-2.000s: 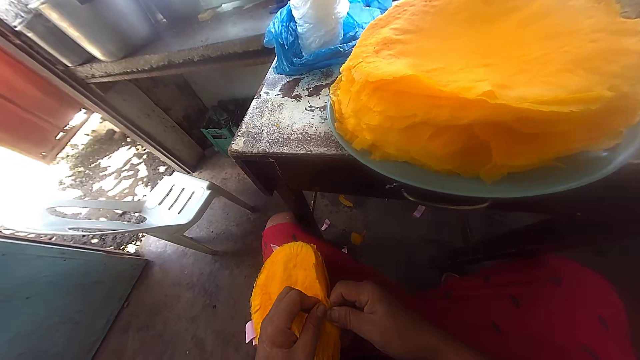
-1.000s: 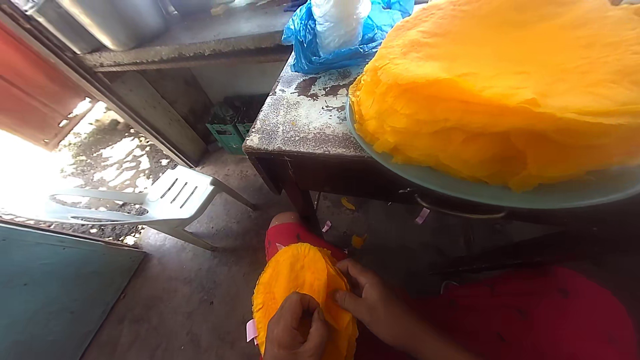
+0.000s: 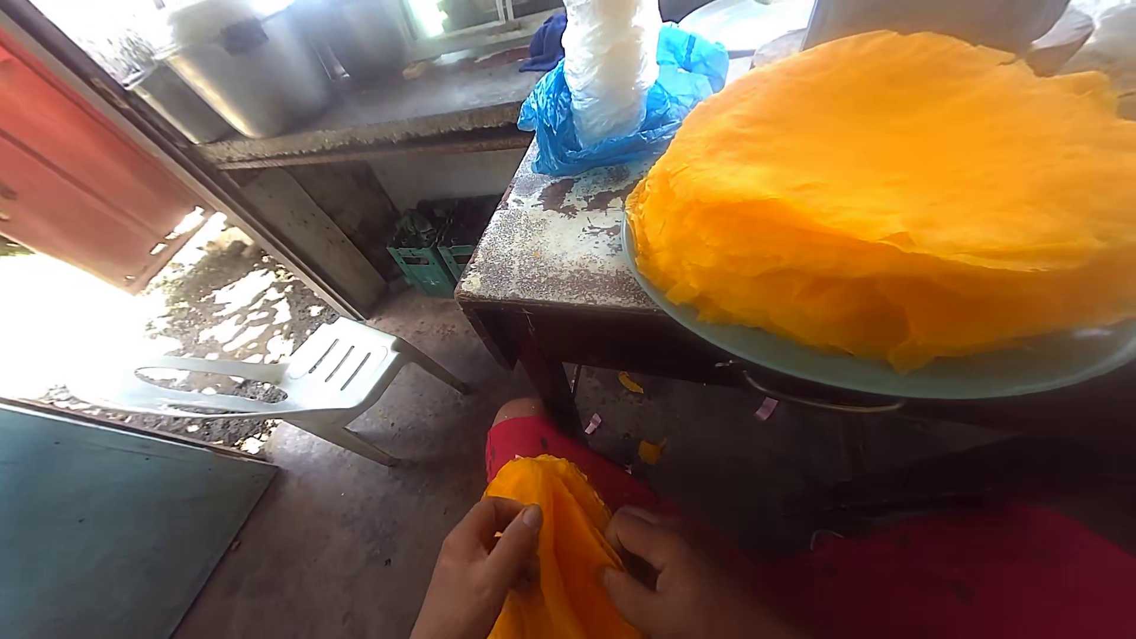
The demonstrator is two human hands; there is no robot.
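A thin orange sheet, part of a small stack of round orange sheets [image 3: 564,550], lies over my lap on red cloth. My left hand [image 3: 488,564] pinches the left side of the raised top sheet between thumb and forefinger. My right hand [image 3: 661,568] grips its right side, fingers curled at the edge. The sheet is lifted into folds between both hands. Above and to the right, a tall pile of orange sheets [image 3: 852,204] rests on a wide pale green tray [image 3: 834,377] on the worn table.
The table's worn corner [image 3: 550,266] is ahead, with a blue plastic bag [image 3: 559,115] and a clear plastic roll [image 3: 611,71] on it. A white plastic chair [image 3: 346,368] stands left. A green crate [image 3: 426,266] sits under the counter, near metal pots [image 3: 253,71]. Orange scraps [image 3: 650,453] lie on the floor.
My hands were together over the flat stack two seconds ago; they are now apart, one at each side. The top sheet has been raised into folds between them.
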